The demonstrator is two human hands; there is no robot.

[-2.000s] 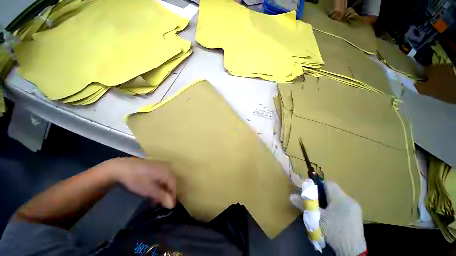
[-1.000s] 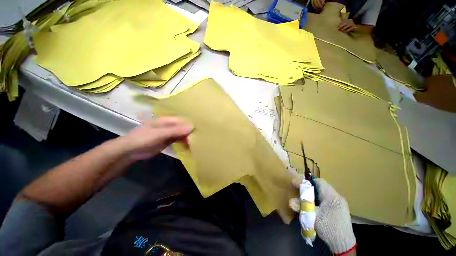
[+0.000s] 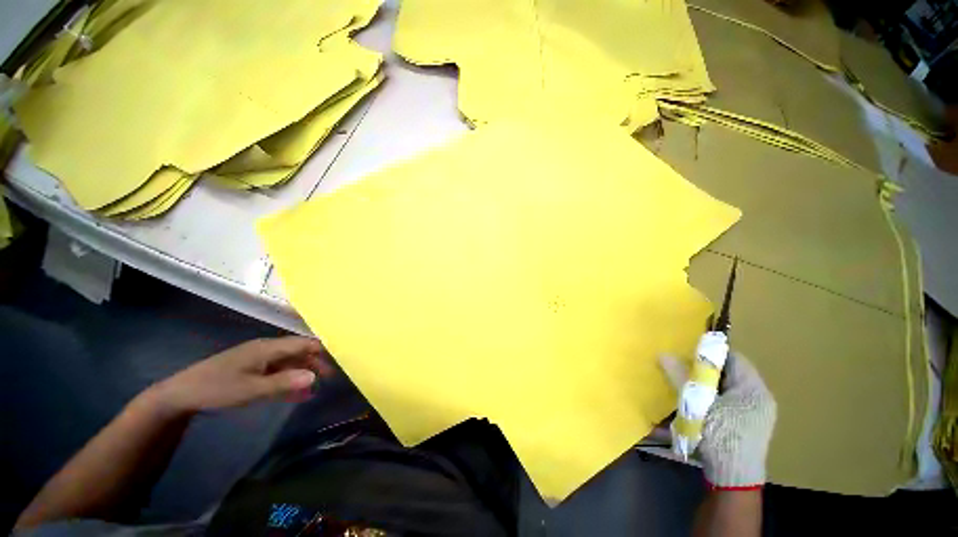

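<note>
A cut panel [image 3: 494, 283] lies yellow face up in front of me, its notched near edge hanging over the table edge. My bare left hand [image 3: 268, 372] is just left of the panel, fingers apart and empty. My right hand [image 3: 735, 420], in a white knit glove with a red cuff edge, is shut on the scissors [image 3: 726, 299] at the panel's right edge. The dark blades point away from me, and the white and yellow taped handle [image 3: 698, 396] sticks out beside the glove. The glove's thumb is close to the panel; contact is unclear.
The khaki stack [image 3: 819, 367] lies right of the panel, with yellow edge strips [image 3: 903, 315] along it. Yellow stacks lie at far left [image 3: 189, 94] and far middle [image 3: 567, 52]. A grey sheet [image 3: 930, 231] is at the right. The white table's [image 3: 179, 262] curved edge runs at left.
The panel has turned from khaki to yellow side up and spread out. My left hand has let go and moved left and down. The scissors hand has moved right, still holding the scissors.
</note>
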